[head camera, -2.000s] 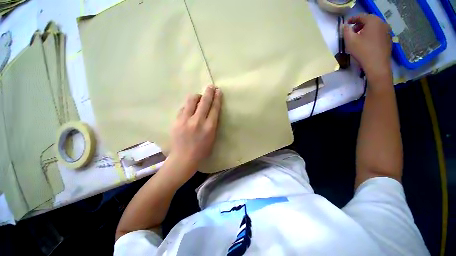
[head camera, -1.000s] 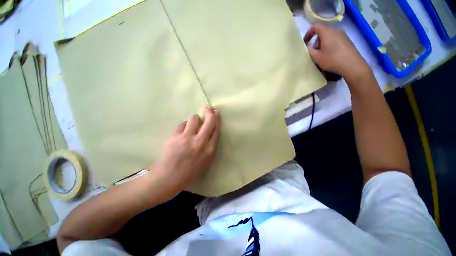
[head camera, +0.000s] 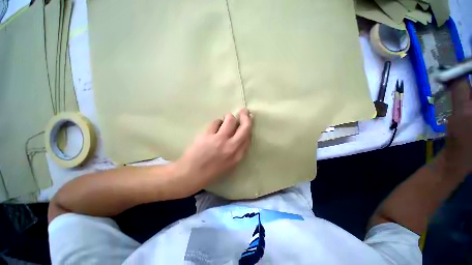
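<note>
The khaki panel (head camera: 171, 77) lies face up with its stitched seam running down to my left hand. My left hand (head camera: 222, 147) rests on the panel, its bent fingertips close together at the seam; whether they pinch a tiny part is hidden. My right hand (head camera: 462, 98) is blurred and cut off by the right edge, above the parts tray. It is closed on a slim white tool (head camera: 455, 71), which may be the awl; its tip is too blurred to make out.
The hammer (head camera: 382, 90) and pink-handled snips (head camera: 397, 103) lie right of the panel. The blue-rimmed parts tray (head camera: 420, 77) is beyond them. Tape rolls lie at left (head camera: 85, 140) and upper right (head camera: 379, 45). Stacked panels (head camera: 20, 98) lie left; loose panels (head camera: 398, 11) lie upper right.
My right hand has moved away from beside the panel to the far right, and the white tool shows in it. The hammer and snips are uncovered. My left hand stays at the seam.
</note>
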